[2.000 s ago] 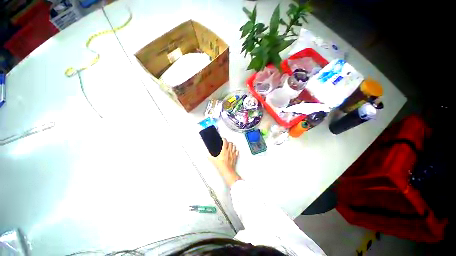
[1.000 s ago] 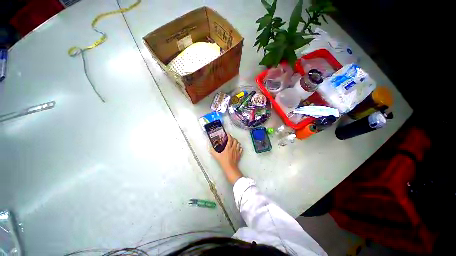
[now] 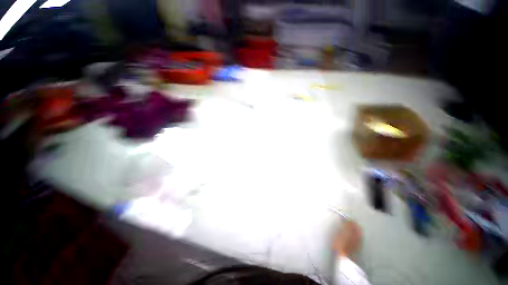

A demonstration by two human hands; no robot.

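Note:
The frame is badly blurred. My right hand (image 3: pixel 347 238) is low at the right of centre, over the white table (image 3: pixel 262 167), with a white sleeve below it. Its fingers and whether it holds anything are too blurred to tell. The black smartphone (image 3: pixel 379 193) lies on the table above and to the right of my hand, apart from it. My left hand is out of the picture.
An open cardboard box (image 3: pixel 390 133) with a pale yellow item stands at the right, near a blurred plant (image 3: pixel 468 146) and a red tray (image 3: pixel 454 209). Maroon garments (image 3: pixel 147 113) lie at the left. Red crates (image 3: pixel 191 67) are at the back.
The view has swung left and up, bringing the maroon garments into sight. My right hand has come off the smartphone, which stays on the table.

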